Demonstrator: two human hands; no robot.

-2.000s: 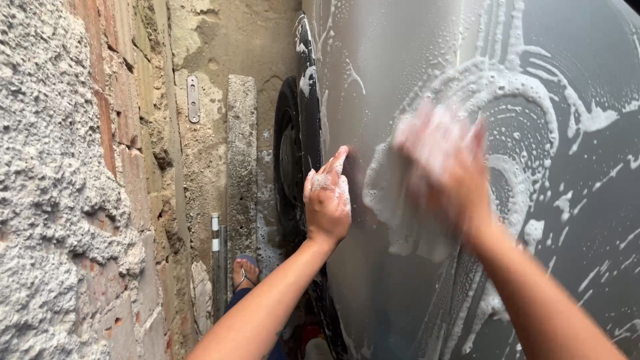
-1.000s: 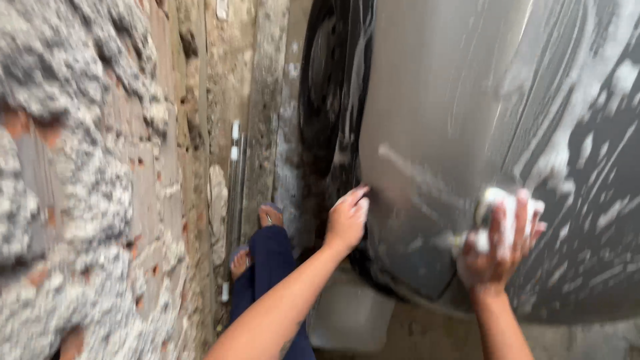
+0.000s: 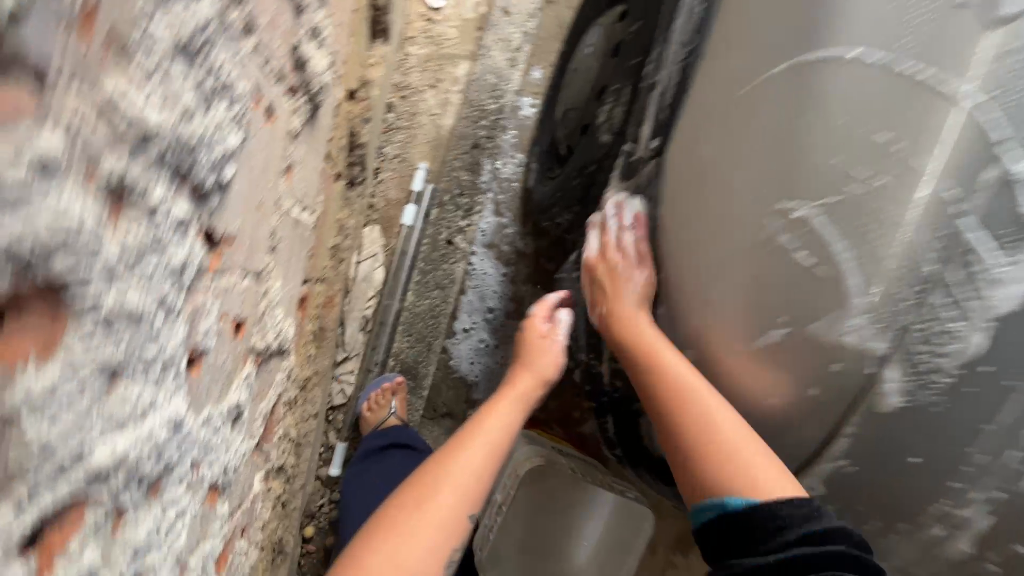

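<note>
My right hand (image 3: pixel 618 264), with suds on its fingers, lies flat against the black wheel-arch trim (image 3: pixel 640 152) of a grey car. Whatever is under its palm is hidden, so I cannot tell if it holds the sponge. My left hand (image 3: pixel 544 340) hangs just to the left and lower, fingers loosely curled, near the trim, with nothing visible in it. Beside them the car's grey body panel (image 3: pixel 744 200) carries streaks of foam. The car's wheel (image 3: pixel 584 88) is partly visible above my hands.
A rough wall (image 3: pixel 160 280) of brick and mortar rises close on the left. Metal tubes (image 3: pixel 396 280) lie along the concrete ledge (image 3: pixel 436 296). My sandalled foot (image 3: pixel 384 404) stands beside them. A translucent plastic container (image 3: pixel 572 512) sits below my arms. Suds (image 3: pixel 480 312) lie on the ground.
My right hand has moved left from the foamy grey panel to the black trim; a second ago it held a pale sponge. My left hand stays near the car's edge. The view has shifted.
</note>
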